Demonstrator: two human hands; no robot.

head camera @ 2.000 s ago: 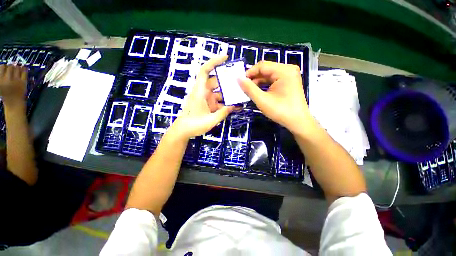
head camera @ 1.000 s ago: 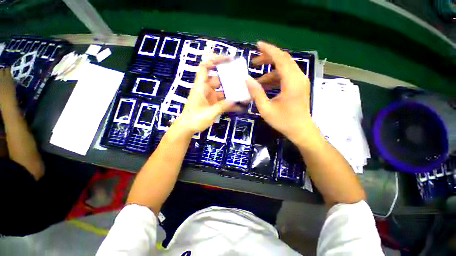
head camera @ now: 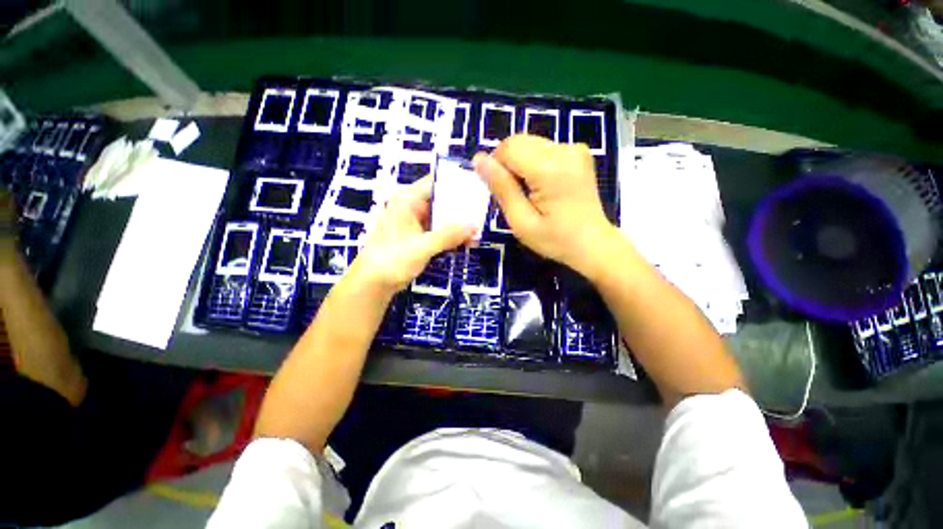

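Note:
My left hand (head camera: 398,236) holds a phone front housing (head camera: 458,201) over the middle of the blister tray, its upper face covered by a white piece. My right hand (head camera: 543,196) is at the housing's upper right corner, thumb and index finger pinched together; whether something thin is between them cannot be told. The dark blister tray (head camera: 243,160) holds rows of housings, many with white outlines round their windows. A white ladder-like used sheet skeleton (head camera: 333,196) lies across the tray, left of the housing.
A long white sheet (head camera: 160,253) and small white offcuts (head camera: 122,168) lie left of the tray. A stack of sheets (head camera: 682,222) and a desk fan (head camera: 827,248) stand right. Another person's arm (head camera: 33,320) is at far left. A green conveyor belt (head camera: 414,47) runs behind.
My right hand has closed in from spread fingers to a pinch at the housing's upper corner. The housing has moved slightly lower and left in view. The neighbour's hand is no longer clearly visible.

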